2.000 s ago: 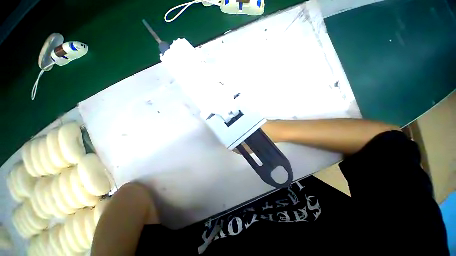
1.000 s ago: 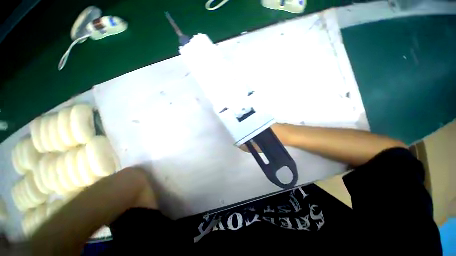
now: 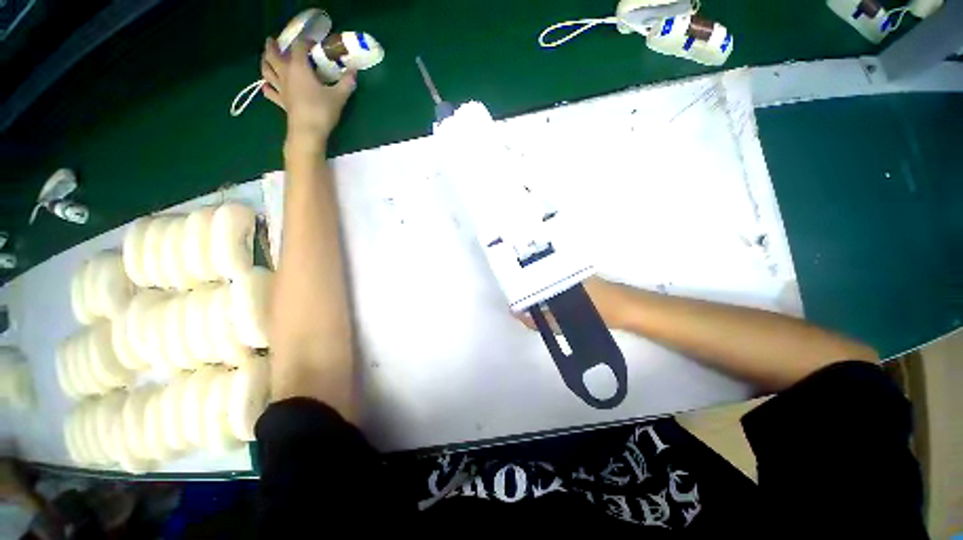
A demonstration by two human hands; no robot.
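The light-grey dual-cartridge glue gun (image 3: 512, 211) lies slanted over the white work board (image 3: 401, 348), its thin mixing nozzle (image 3: 428, 82) pointing up-left over the green belt. The flat black plunger rod (image 3: 579, 343) sticks out of its rear. My right hand (image 3: 539, 313) is at the gun's underside, mostly hidden by the body, apparently holding the grip. My left hand (image 3: 308, 90) reaches onto the belt, its fingers around a cream cap (image 3: 306, 25) and striped body (image 3: 346, 53). A cord loop (image 3: 247, 97) hangs left of the fingers.
Rows of cream oval blanks (image 3: 180, 327) stand at the left. More striped pieces (image 3: 692, 34) with cord loops lie on the green belt (image 3: 444, 32). A metal bracket (image 3: 913, 47) is at the upper right. Part of another person (image 3: 23, 501) shows at the lower left.
My left arm has swung from the lower left up to the belt, and the hand is now at a striped piece. The belt pieces and gun appear further right in the view.
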